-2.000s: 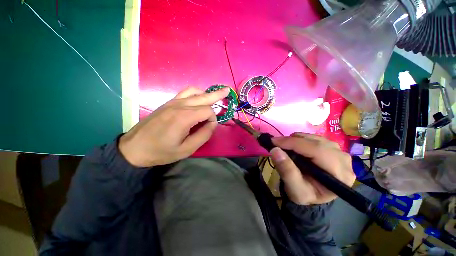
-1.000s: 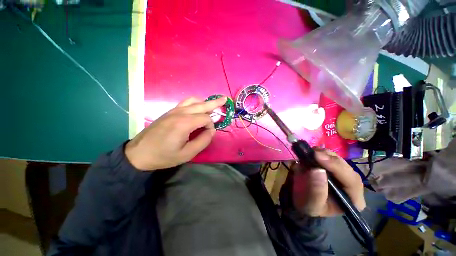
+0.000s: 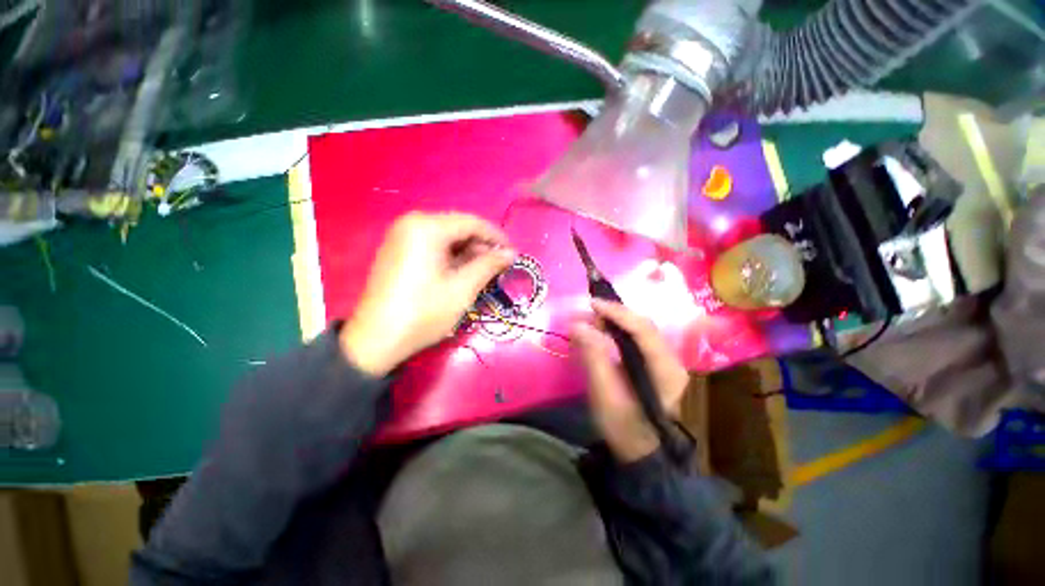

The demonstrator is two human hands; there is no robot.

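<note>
The stator [image 3: 529, 284], a silvery toothed ring, lies on the pink-red sheet [image 3: 378, 172]. Dark, yellow and other thin wires [image 3: 504, 326] cluster at its left and lower side. My left hand [image 3: 418, 286] is over the left edge of this work, thumb and finger close together; blur hides whether they pinch anything. The green ring board is not clearly visible. My right hand [image 3: 630, 383] holds the black soldering iron [image 3: 630, 355], its tip pointing up and clear of the stator, to its right.
The clear fume hood [image 3: 630, 172] on its grey hose is above the iron tip. The tip cleaner [image 3: 759, 272], black station [image 3: 842, 235] and an orange piece [image 3: 717, 182] are right. Wired boards [image 3: 181, 181] and a pale strand [image 3: 149, 306] lie left on the green mat.
The view has shifted, showing more bench behind and left. My left hand has moved off its flat hold on the green board to beside the stator. The iron tip has left the stator.
</note>
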